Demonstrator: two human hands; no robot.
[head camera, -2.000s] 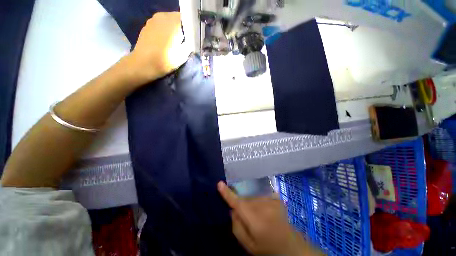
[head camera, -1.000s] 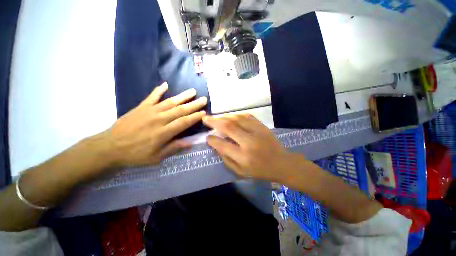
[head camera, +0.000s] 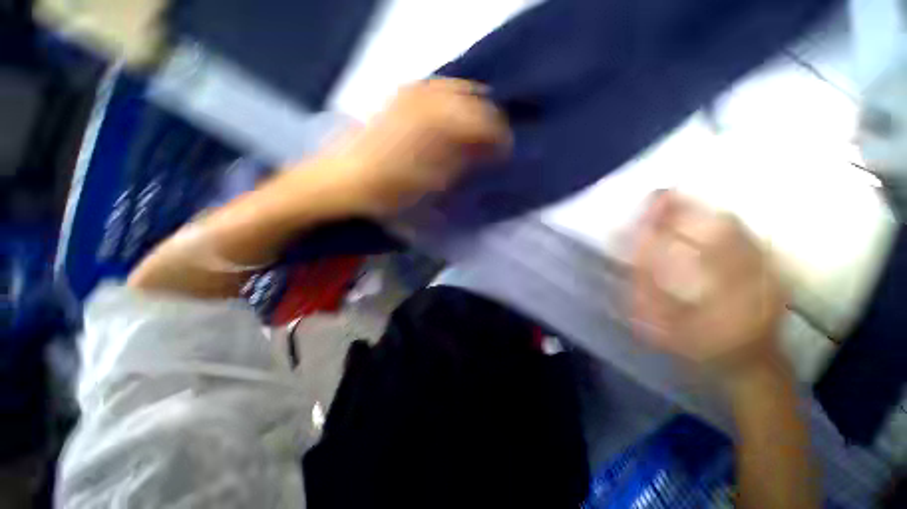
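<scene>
A long navy garment panel (head camera: 607, 94) lies across the white machine table (head camera: 816, 129), slanting from the upper right down to the table's front edge. My left hand (head camera: 438, 134) is closed on its near end. My right hand (head camera: 701, 273) is above the table's front edge, right of the panel, blurred, with fingers curled; whether it holds anything cannot be told. The needle area is not clearly visible.
More navy cloth lies on the table at the upper left (head camera: 269, 40). A small navy piece (head camera: 865, 348) is at the right edge. The grey table edge (head camera: 547, 273) runs diagonally. Blue crates (head camera: 671, 467) and a red item (head camera: 318, 283) are below it. Brown cardboard (head camera: 114, 25) is at the far upper left.
The view has swung left and blurred. My hands have parted; the left now grips the panel. The panel has come away from under the machine head and lies slanted.
</scene>
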